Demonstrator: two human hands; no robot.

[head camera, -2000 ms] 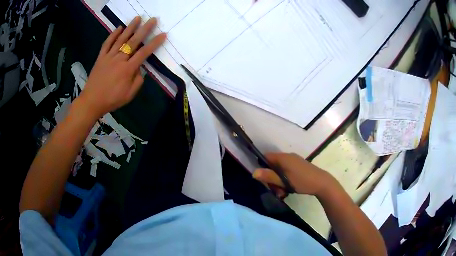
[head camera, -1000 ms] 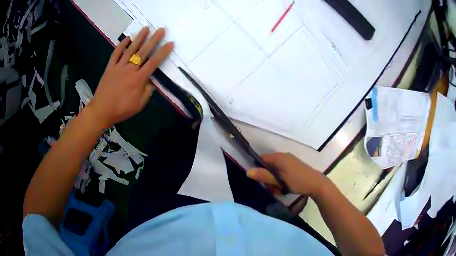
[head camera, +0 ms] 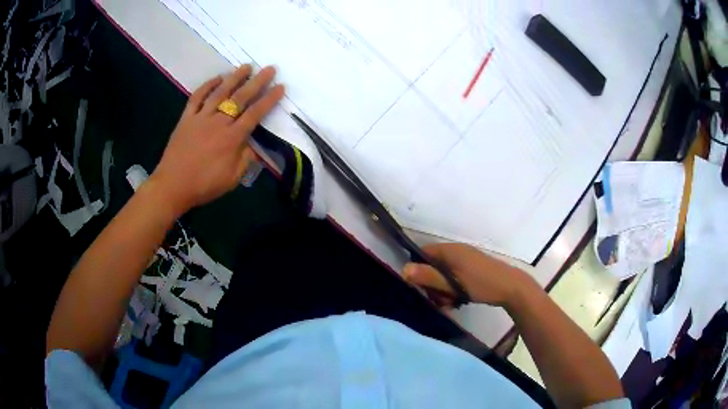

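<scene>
The large white paper pattern with thin black lines covers the table, dark fabric showing at its right edge. My right hand grips the handles of the long black shears. Their blades point up and left along the pattern's near edge, and look nearly closed. My left hand, with a gold ring, lies flat at the pattern's left edge, fingers spread, ahead of the blade tips. Between my left hand and the blades, a cut strip of white paper and dark cloth with a yellow line curls over the table edge.
A dark bar weight and a red pencil lie on the pattern. A printed sheet and loose white sheets are at the right. White scraps litter the dark green floor at left, beside a blue plastic object.
The pattern appears lower and further right in view. The long hanging strip no longer hangs down in front of me; only a short curled end shows. The red pencil and whole weight are now visible.
</scene>
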